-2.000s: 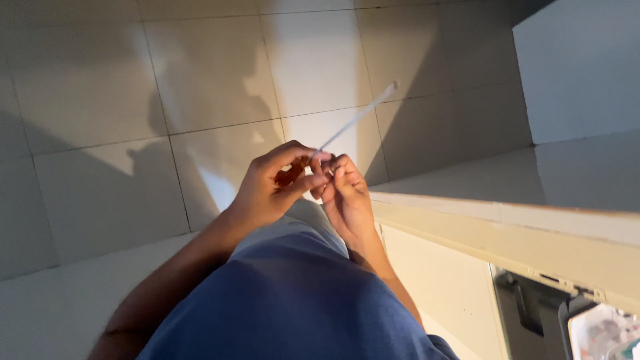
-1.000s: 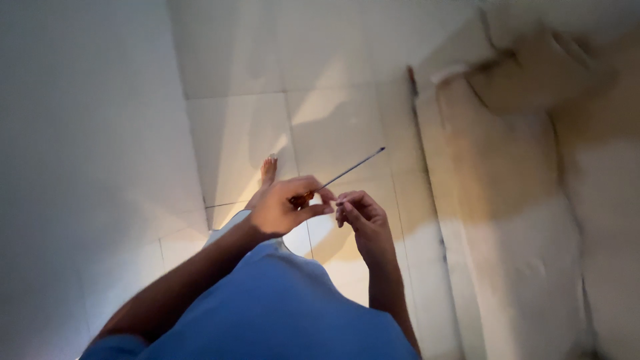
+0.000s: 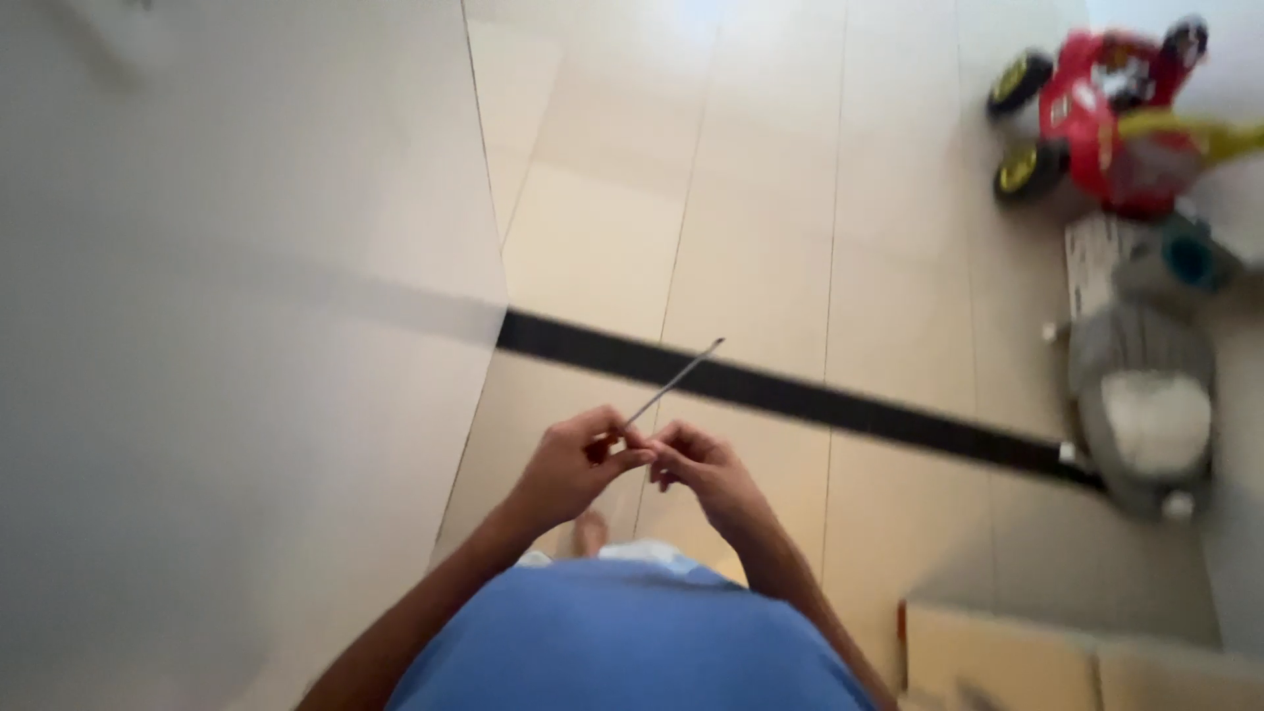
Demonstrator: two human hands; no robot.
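Observation:
A thin rod with a dark tip, which looks like a screwdriver shaft, points up and to the right out of my left hand. The left fingers are closed around its lower end, and any handle is hidden in them. My right hand meets the left at the fingertips, its thumb and forefinger pinched together. Whether something small sits between the right fingers cannot be told.
A pale wall or panel fills the left side. A dark strip crosses the tiled floor. On the right are a red toy vehicle and a grey plush toy. A cardboard-coloured box is at lower right.
The view has shifted strongly to another stretch of floor, with the toys now in sight. The left hand holds the rod throughout, and both hands stay close together.

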